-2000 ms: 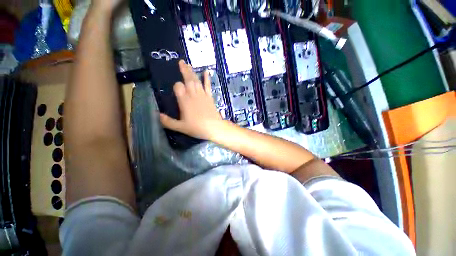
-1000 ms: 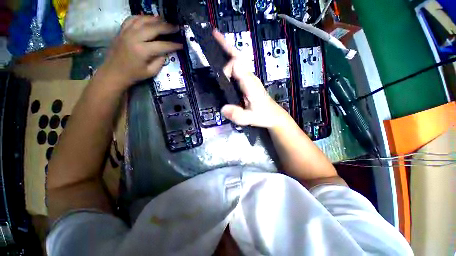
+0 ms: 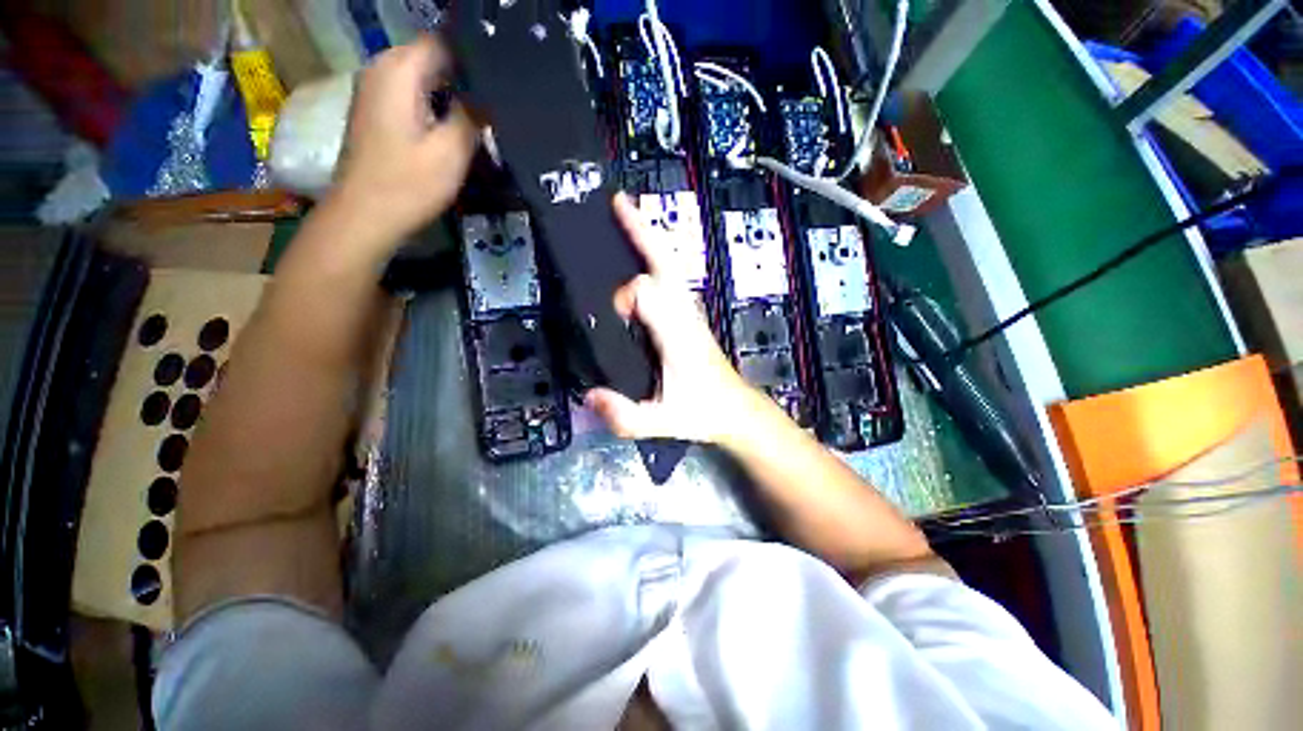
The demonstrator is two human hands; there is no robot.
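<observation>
Long black open housings lie side by side; the leftmost housing (image 3: 523, 374) and the rightmost housing (image 3: 846, 357) show silver inner plates and dark lower compartments. A flat black plate (image 3: 560, 236) slants over the housings right of the leftmost one and hides much of what lies beneath. My right hand (image 3: 683, 350) holds its near right edge, thumb at the near end and fingers along the side. My left hand (image 3: 407, 143) is bent at the plate's far left side, its fingertips by a small dark part; its grip is unclear.
A dark corded tool (image 3: 972, 393) lies right of the housings. A white cable (image 3: 836, 193) with a pale plug crosses their far ends. A small orange-brown carton (image 3: 915, 190) stands beyond. Card with dark round spots (image 3: 169, 429) lies left, and a white bundle (image 3: 312, 132) far left.
The plate has left the leftmost housing and moved right, then turned its face more towards me. My left hand came back from the far edge to the plate's side. The view has shifted.
</observation>
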